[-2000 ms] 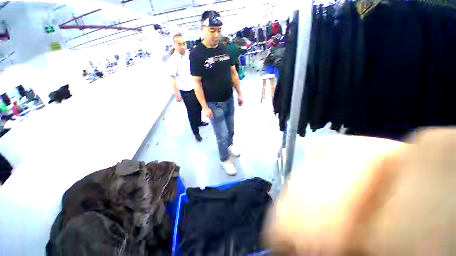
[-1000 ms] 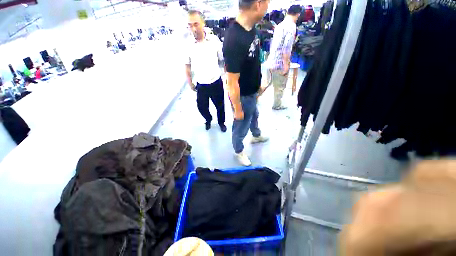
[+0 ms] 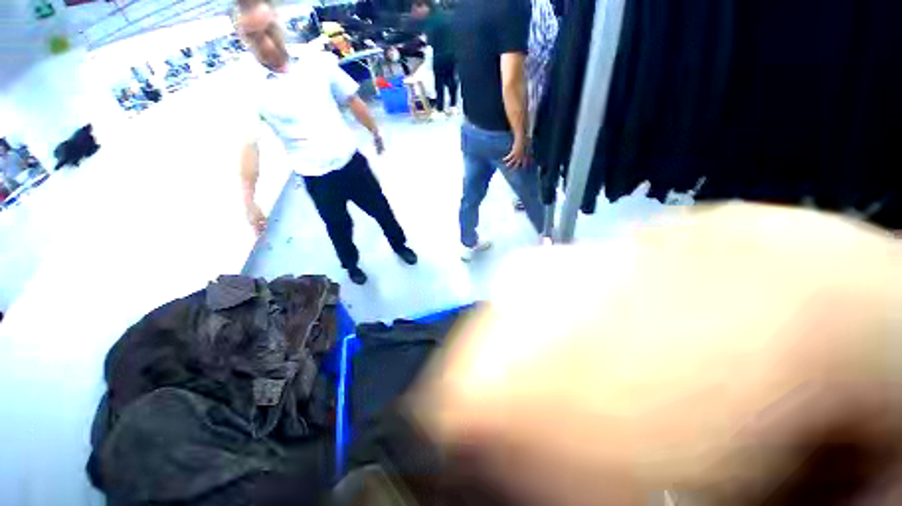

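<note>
A large blurred skin-toned shape, apparently my right hand (image 3: 673,356), fills the lower right very near the camera. Its fingers cannot be made out, nor whether it holds anything. A crumpled brown-grey garment heap (image 3: 198,395) lies at the lower left. Beside it is a blue plastic crate (image 3: 343,405) with black clothing (image 3: 391,366) inside, partly hidden by the blurred shape. A small tan shape at the bottom edge is unclear. I cannot make out my left hand.
Black garments (image 3: 732,99) hang at the right behind a grey metal rack upright (image 3: 590,119). A long white table (image 3: 129,227) runs along the left. A person in a white shirt (image 3: 312,119) and one in a black T-shirt (image 3: 490,59) stand ahead, others behind.
The blurred shape has grown and moved left, covering more of the crate. The white-shirted person is nearer and further left in view. The black-shirted person has turned away towards the rack.
</note>
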